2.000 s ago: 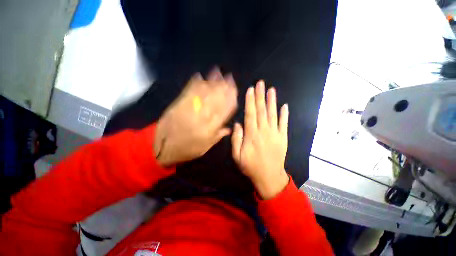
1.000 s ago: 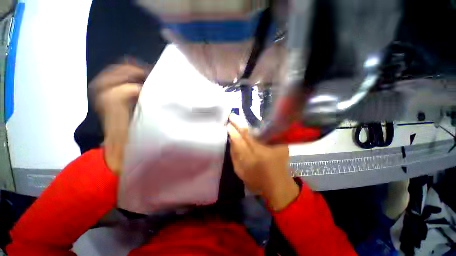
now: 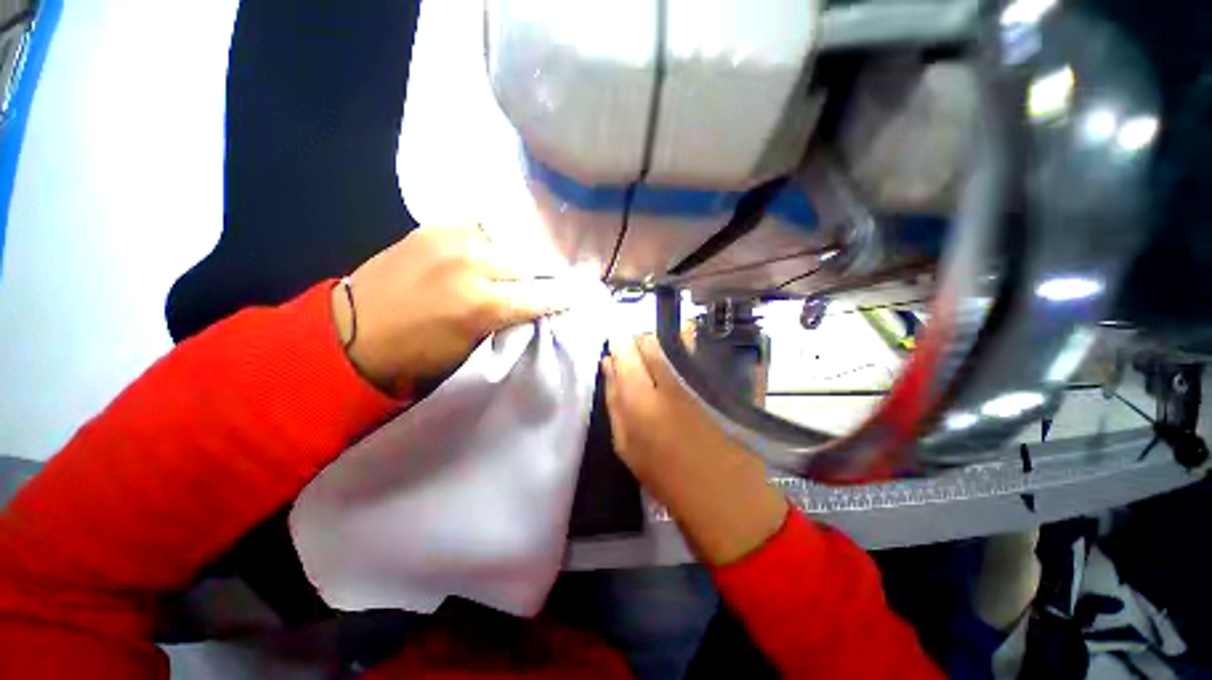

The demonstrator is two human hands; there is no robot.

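A pale panel (image 3: 445, 498) lies over a black panel (image 3: 312, 133) at the sewing machine (image 3: 665, 93). My left hand (image 3: 432, 299) pinches the pale panel just left of the bright needle area (image 3: 618, 290), and folds run down from its fingers. My right hand (image 3: 671, 419) lies on the right edge of the cloth, fingertips just below the needle area, with black cloth showing beside them. The needle tip and presser foot are hard to make out in the glare.
The machine's handwheel-like shiny ring (image 3: 1037, 306) curves close above the table at right. A printed tape measure (image 3: 904, 492) runs along the table's front edge. Black and white cloth (image 3: 1116, 604) lies below right. Blue tape (image 3: 16, 146) marks the left edge.
The machine head appears farther right in view. My left hand has moved right, closer to the needle area, and now gathers the pale cloth. My right hand stays near the cloth edge.
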